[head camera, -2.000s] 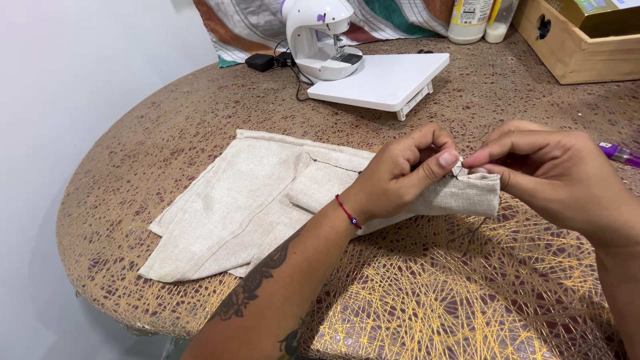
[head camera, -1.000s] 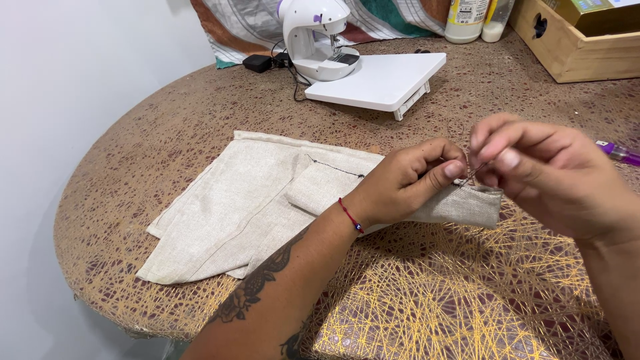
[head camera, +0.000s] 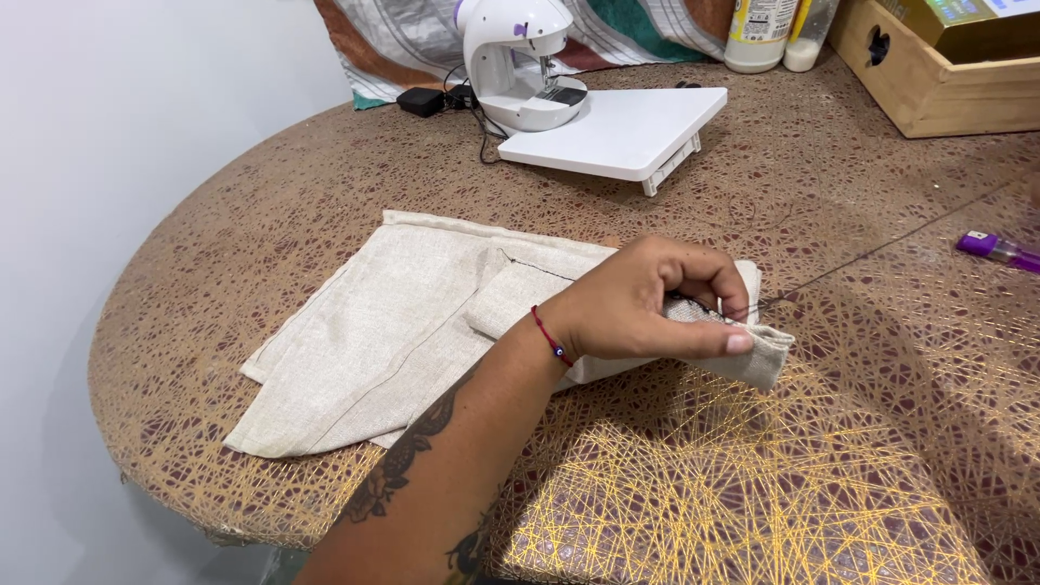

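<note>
My left hand pinches the folded edge of a beige linen-like cloth between thumb and fingers. Black stitches run along that edge under the fingers, and another dark stitched line shows farther left on the cloth. From the pinched edge a dark thread stretches taut up to the right edge of the view. My right hand is out of view; whether a needle is on the thread cannot be seen.
A white mini sewing machine with a white extension table stands at the back. Bottles and a wooden crate are at the back right. A purple-capped pen-like item lies at right; a black adapter sits behind.
My right hand has moved away from the cloth edge and out of view. The thread now runs stretched to the right. My left hand has kept hold of the cloth.
</note>
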